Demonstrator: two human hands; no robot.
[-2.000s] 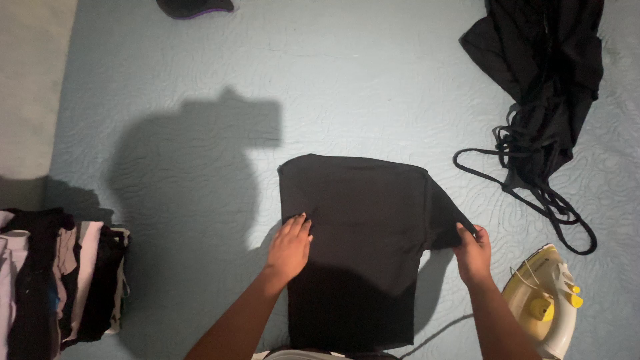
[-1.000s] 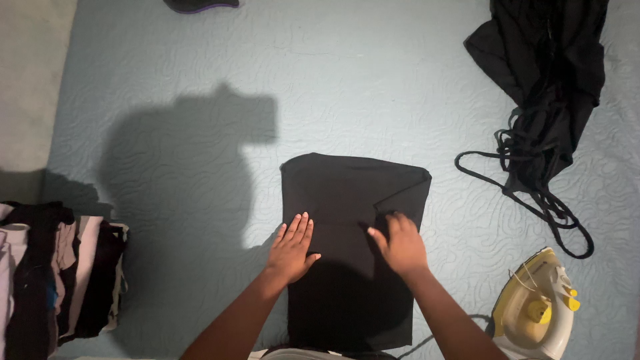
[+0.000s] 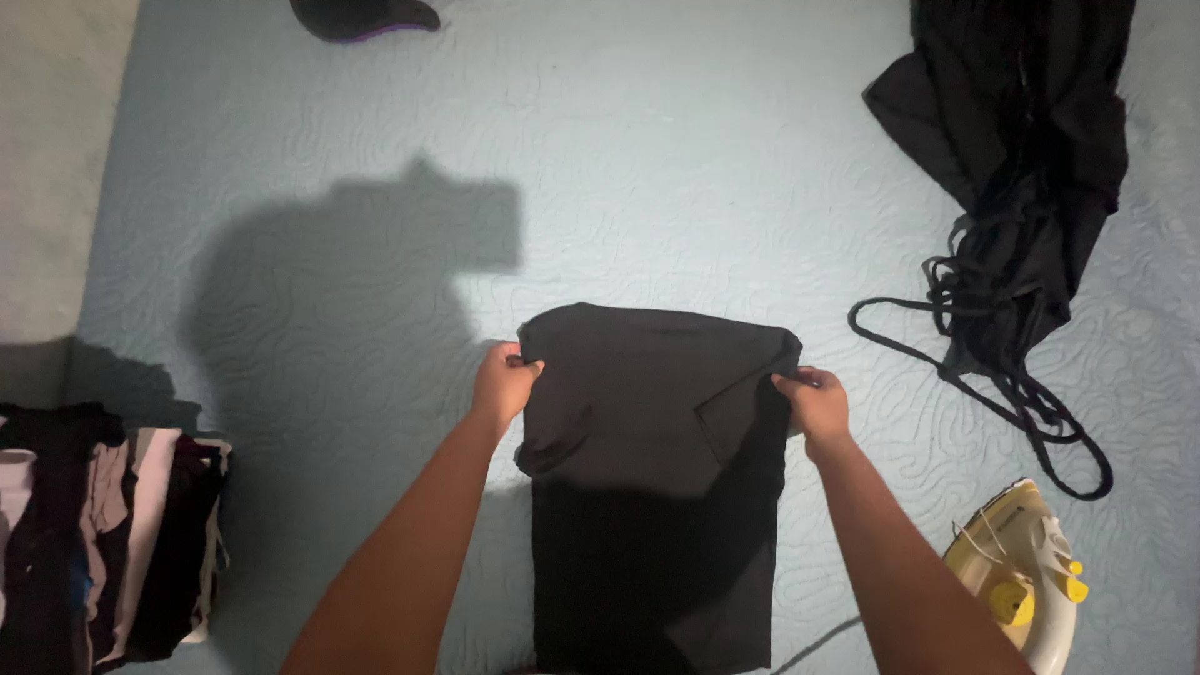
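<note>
A black garment [image 3: 656, 403], folded to a rough rectangle, lies at the lower middle of the head view. My left hand [image 3: 506, 382] pinches its left edge near the top corner, with the thumb above the cloth. On the opposite side my right hand [image 3: 814, 401] grips the right edge just below the top corner. A folded-in flap with a pointed corner shows beside the right thumb. Below the left hand the cloth bunches slightly. The garment's bottom edge reaches the lower border of the view.
A yellow and white clothes iron [image 3: 1017, 581] rests at the lower right, its cord running left. Above it lies a black garment with long straps [image 3: 1022, 141]. Folded clothes [image 3: 150, 544] are stacked at the lower left on the blue patterned cover [image 3: 609, 206]. A black cap [image 3: 366, 19] is at the top.
The garment's right flap, out to the side two seconds ago, now lies folded inward. Both hands have moved from flat on the cloth to its upper side edges and grasp it.
</note>
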